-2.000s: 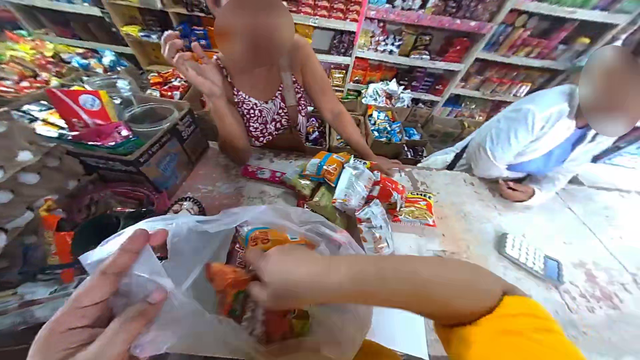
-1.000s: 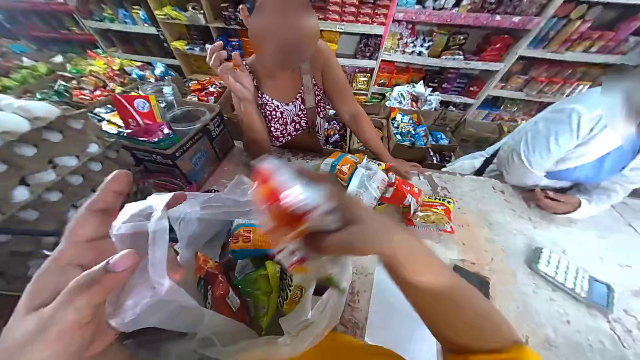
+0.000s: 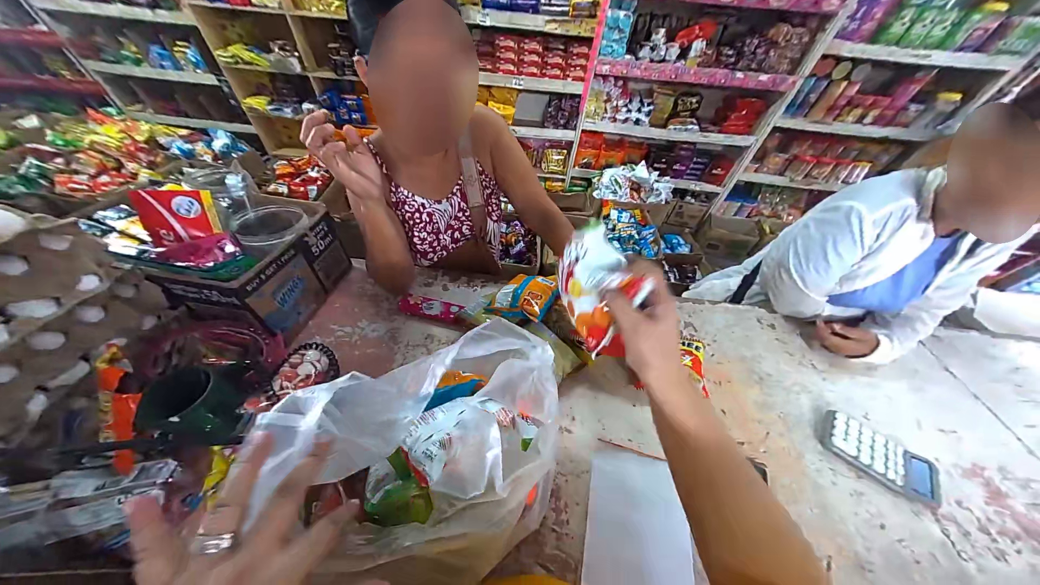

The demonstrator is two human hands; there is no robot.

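A white plastic bag (image 3: 487,471) stands open on the worn counter, with several snack packets inside, among them a green one (image 3: 398,491) and an orange and blue one (image 3: 457,388). My left hand (image 3: 252,520), a ring on one finger, is spread at the bag's left side; whether it pinches the film is unclear. Beyond the bag, my right hand (image 3: 646,325) holds a red and white snack packet (image 3: 597,296), slightly blurred. Beneath and beside it lie an orange and blue packet (image 3: 524,297), a pink packet (image 3: 431,309) and a red and yellow packet (image 3: 695,361).
Across the counter (image 3: 780,382) one person leans on it; another person in a white jacket (image 3: 853,244) is at the right. A calculator (image 3: 881,455) and white paper (image 3: 638,520) lie on the counter. Egg trays (image 3: 57,325), a cardboard box (image 3: 268,284) and a dark green cup (image 3: 191,402) stand left.
My right hand was inside the bag two seconds ago, then above it with a red and white packet; now it is over the packets on the counter. My left hand has moved lower beside the bag.
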